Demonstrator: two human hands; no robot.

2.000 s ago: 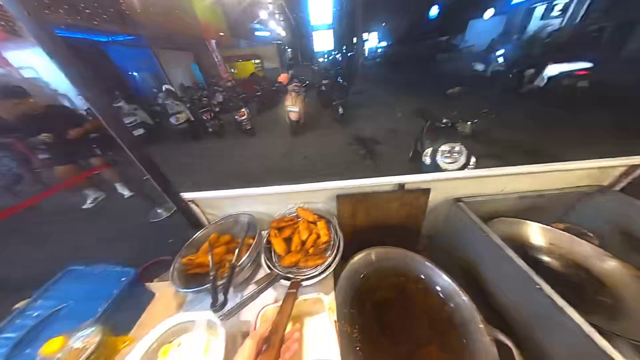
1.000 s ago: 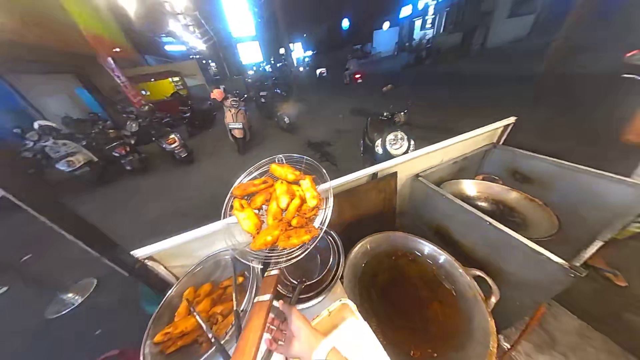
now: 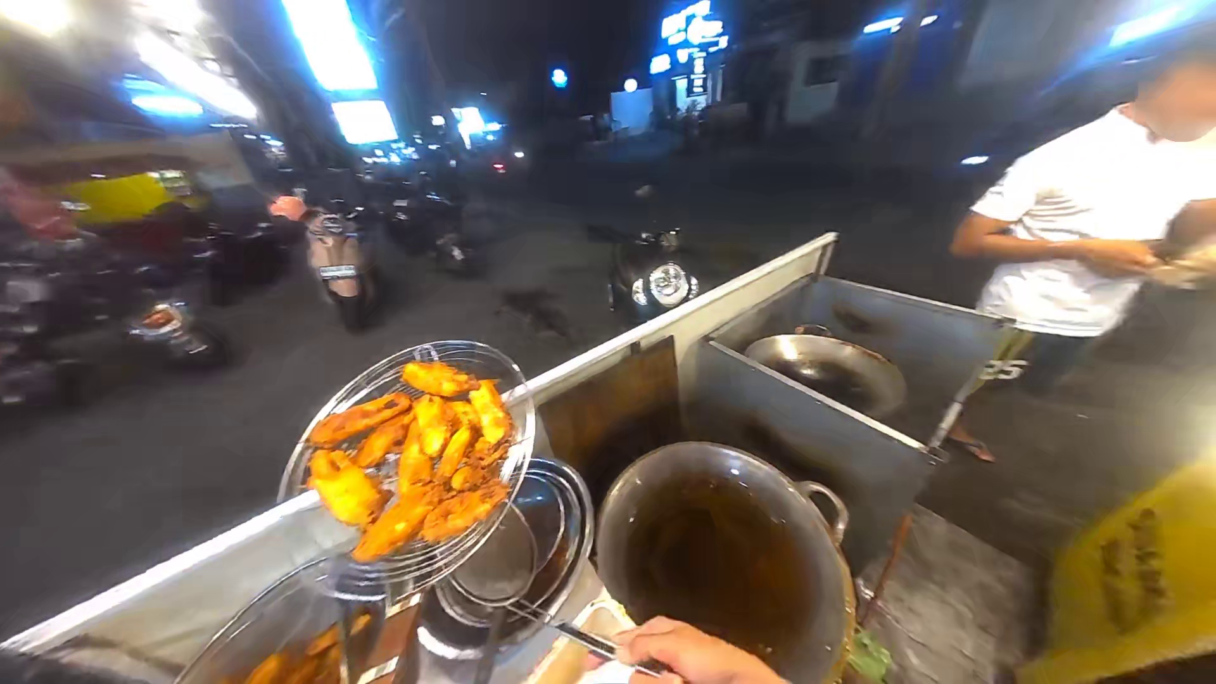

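Observation:
My right hand (image 3: 693, 654) is closed on the thin metal handle (image 3: 594, 641) of what looks like a small round strainer (image 3: 496, 560). That strainer lies over the stacked metal pots (image 3: 579, 513). Left of it, a wide wire skimmer (image 3: 528, 446) holds golden-brown fried fritters (image 3: 418, 465). The skimmer is raised above the stall's edge, and its wooden handle (image 3: 391, 651) runs out at the bottom. My left hand is outside the view. More fried pieces (image 3: 294, 660) lie in a metal bowl (image 3: 223, 646) at the lower left, partly hidden by tongs.
A large wok (image 3: 655, 475) of dark oil stands right of the pots. Behind a metal partition (image 3: 826, 418) sits another wok (image 3: 879, 375). The pale stall rim (image 3: 608, 356) crosses diagonally. A person in a white shirt (image 3: 1073, 209) stands right; scooters (image 3: 337, 266) are beyond.
The skimmer of fritters was low over the pots two seconds ago and is now raised. The hand seen earlier at the wooden handle is now on the metal one. The view has swung right.

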